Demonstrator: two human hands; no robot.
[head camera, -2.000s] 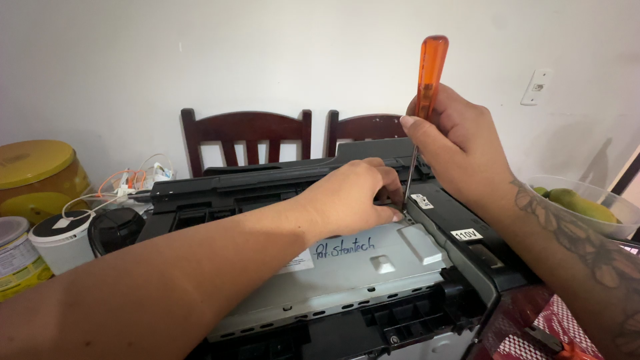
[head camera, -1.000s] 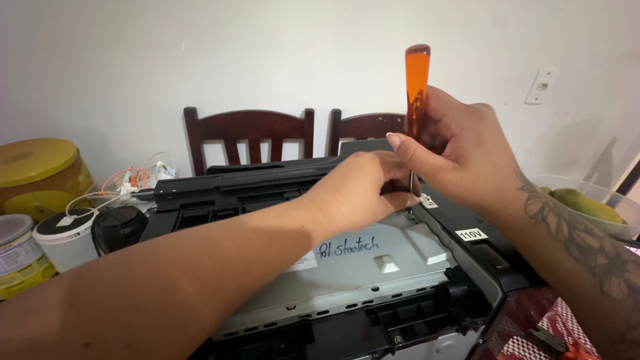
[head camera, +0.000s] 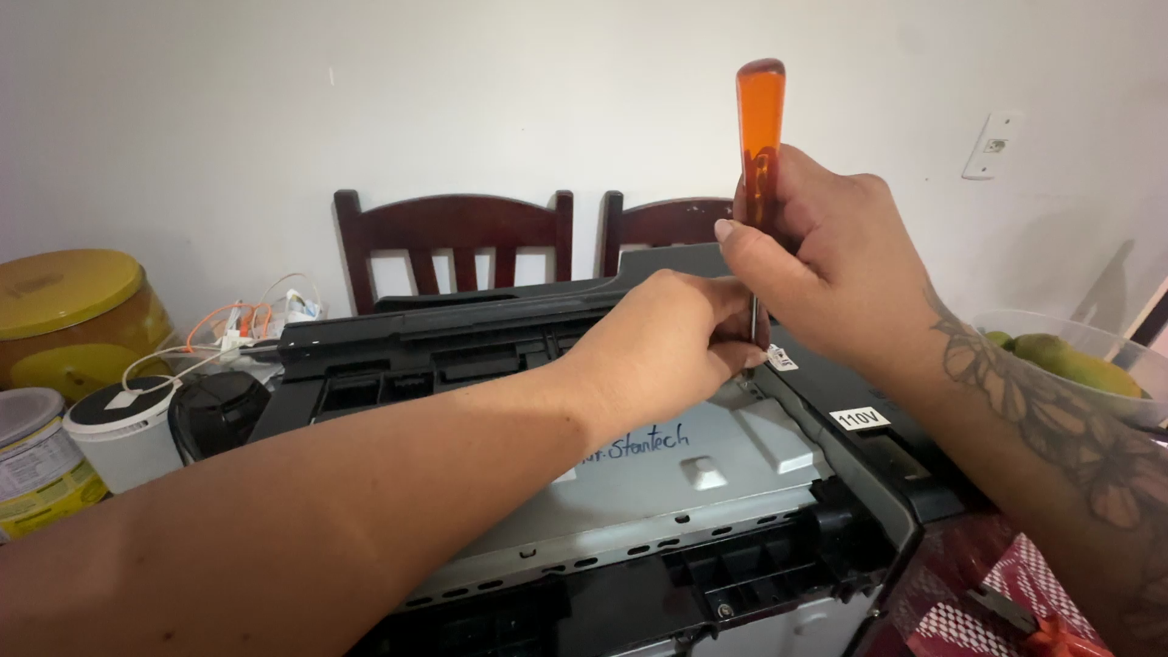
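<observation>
My right hand (head camera: 826, 246) is closed around the orange translucent handle of a screwdriver (head camera: 761, 128), which stands nearly upright. The shaft runs down to the far right corner of a grey metal plate (head camera: 639, 493) with handwriting on it. This plate is set in the black plastic frame (head camera: 347, 333) of an opened appliance. Beside the shaft, my left hand (head camera: 684, 338) has its fingertips at the lower end, around the shaft or whatever is at its tip; the fingers hide the exact contact. A white voltage label (head camera: 860, 418) is on the black right edge.
Two dark wooden chairs (head camera: 456, 214) stand behind the appliance. On the left are a yellow-lidded tub (head camera: 68, 292), a smaller tin (head camera: 36, 456), a white cylindrical device (head camera: 123, 438) and cables. A clear bowl of fruit (head camera: 1058, 360) is at right, orange-handled pliers (head camera: 1031, 616) at lower right.
The screwdriver has gone from a slight tilt to nearly upright. My right hand has shifted its hold around the handle, and my left hand remains by the shaft.
</observation>
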